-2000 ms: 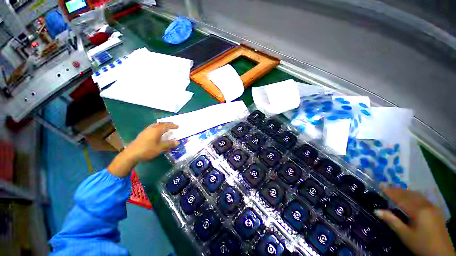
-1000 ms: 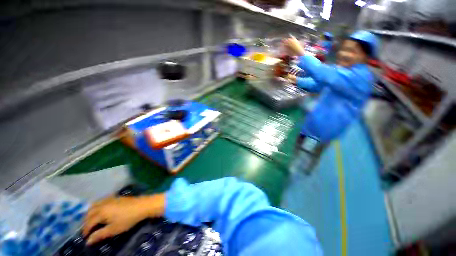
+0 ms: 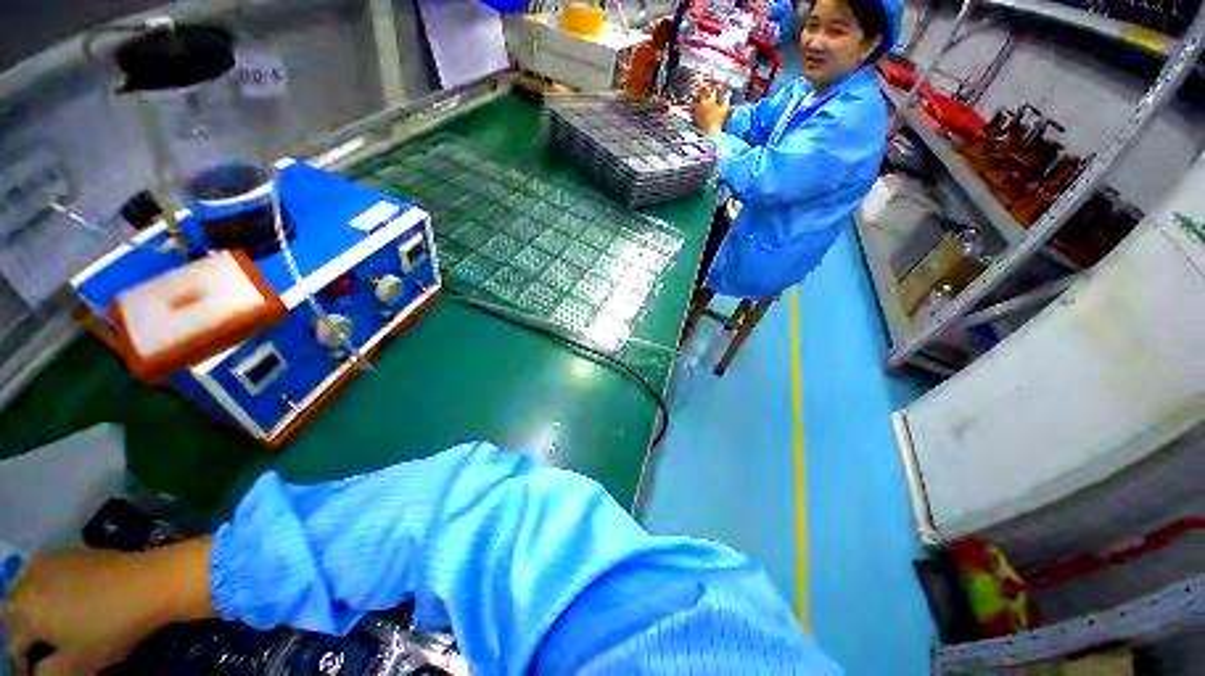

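Note:
My right hand [image 3: 99, 610] is at the lower left, at the end of a blue sleeve that crosses the bottom of the view. It lies over the tray of black housings. Its fingers are cut off or hidden at the left edge, so I cannot tell if they hold anything. Some black housings [image 3: 328, 655] with pale centre marks show below my wrist, in a shiny clear tray [image 3: 430, 647] partly hidden by my sleeve. More dark housings show above my hand. My left hand is not in view.
A blue control unit [image 3: 337, 271] carries a brown-edged white block [image 3: 192, 310] and a dark-filled clear cup [image 3: 238, 198]. Behind it lie an empty clear tray [image 3: 529, 244] and a tray stack [image 3: 632, 148]. A black cable crosses the green bench [image 3: 529, 409]. A person in blue is beside the bench.
The view has swung right, and my left hand has left it. My right hand now shows nearer the left edge. The other person's raised hand has come down near the tray stack.

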